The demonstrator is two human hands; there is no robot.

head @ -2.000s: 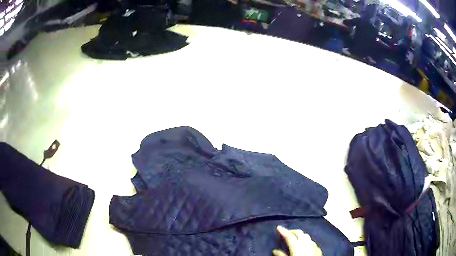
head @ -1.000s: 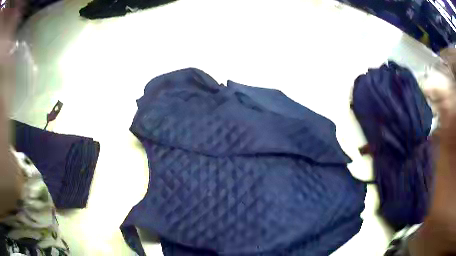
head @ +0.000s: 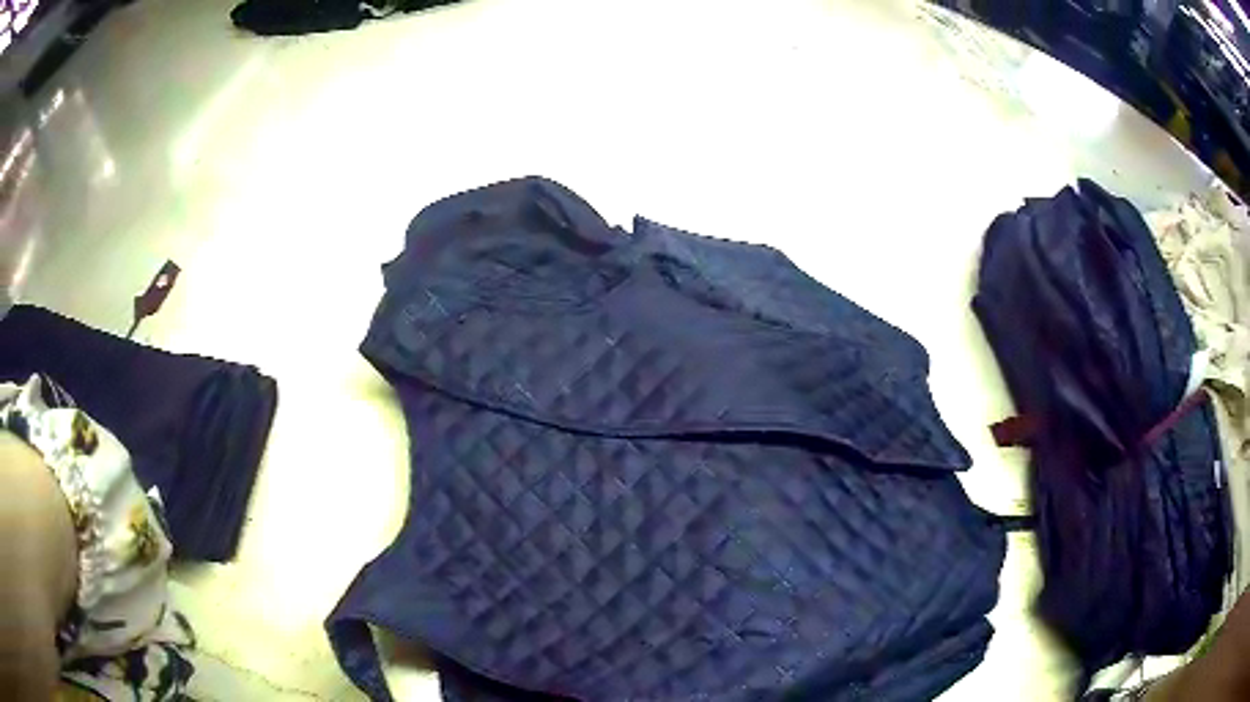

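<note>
A navy quilted garment body (head: 658, 521) lies spread in front of me, its upper part folded over in a curved edge, with a narrow navy loop (head: 359, 656) at its lower left. My left hand is not visible; only a forearm and a floral sleeve show at the lower left edge. My right hand is out of the picture; a bit of arm shows at the lower right corner. Neither arm visibly touches the garment.
A navy stack (head: 206, 439) lies at left, with a dark red tip (head: 158, 291) behind it. A navy bundle (head: 1097, 412) at right is tied by a red band (head: 1168, 418). Cream fabric (head: 1213, 274) lies beyond it. Black pieces (head: 302, 14) lie at the far side.
Since two seconds ago, the view has tilted down, showing more of the garment. The hand seen on the garment then is gone. Both arms, raised at the sides one second ago, are now lower.
</note>
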